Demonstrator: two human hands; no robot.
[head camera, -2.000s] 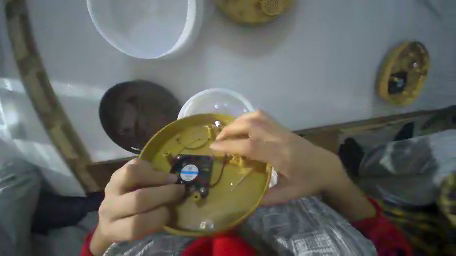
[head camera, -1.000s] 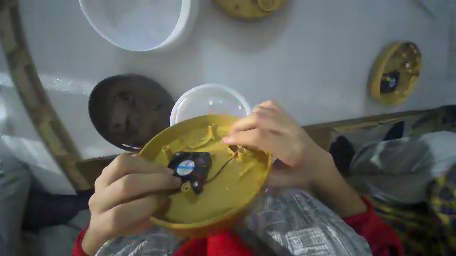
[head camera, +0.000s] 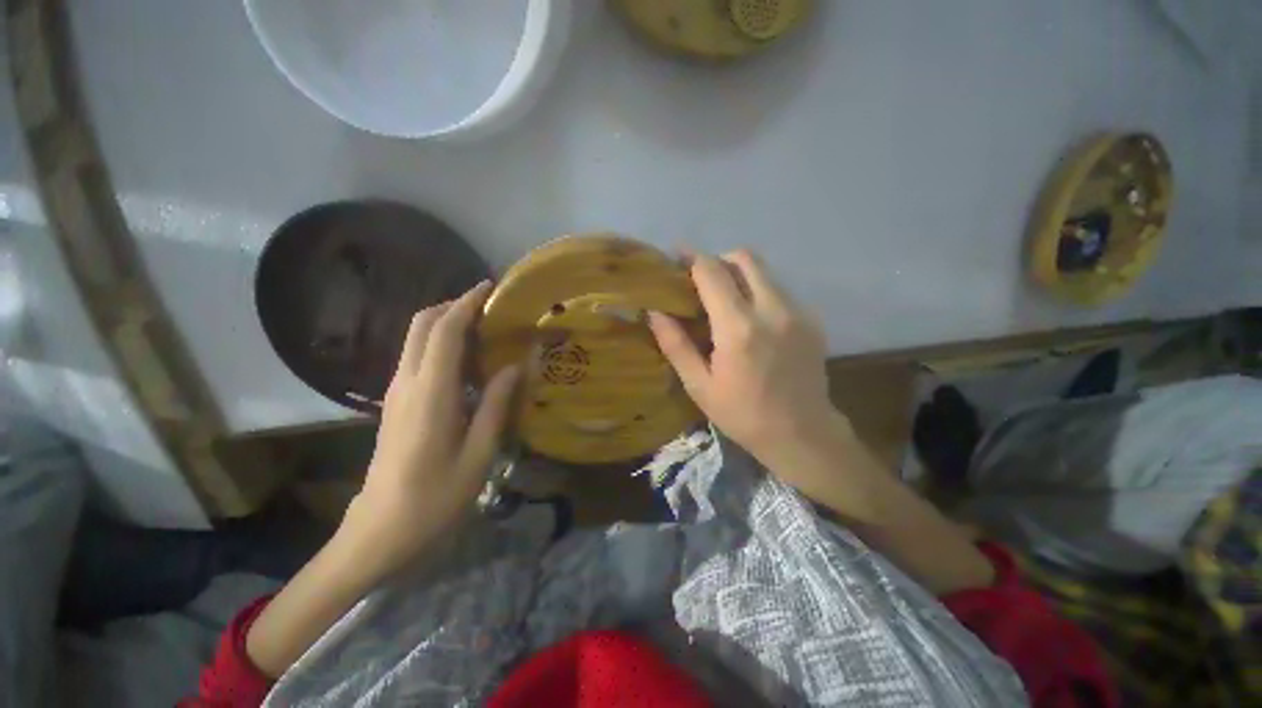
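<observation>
A gold base shell (head camera: 609, 394) is turned with its outer face up, showing a round vent grille, small holes and a curved ridge. It is at the table's near edge, where the white inner disc was seen before; that disc is hidden now. My left hand (head camera: 443, 401) holds the shell's left rim, with the thumb on its face. My right hand (head camera: 747, 353) holds the right rim, with its thumb near the curved ridge. The fan and wires inside the shell are hidden.
A dark brown cover (head camera: 332, 297) lies left of the shell. A large white cup (head camera: 533, 69) is at the back left. Another gold shell (head camera: 692, 28) is cut off at the top edge. A gold shell with a black fan (head camera: 1107, 215) lies at the right. A person's legs (head camera: 1121, 457) show at the right.
The gold shell has been flipped from inside up to outer face up and moved away from me, over the white disc's place. Both hands have shifted to its two sides.
</observation>
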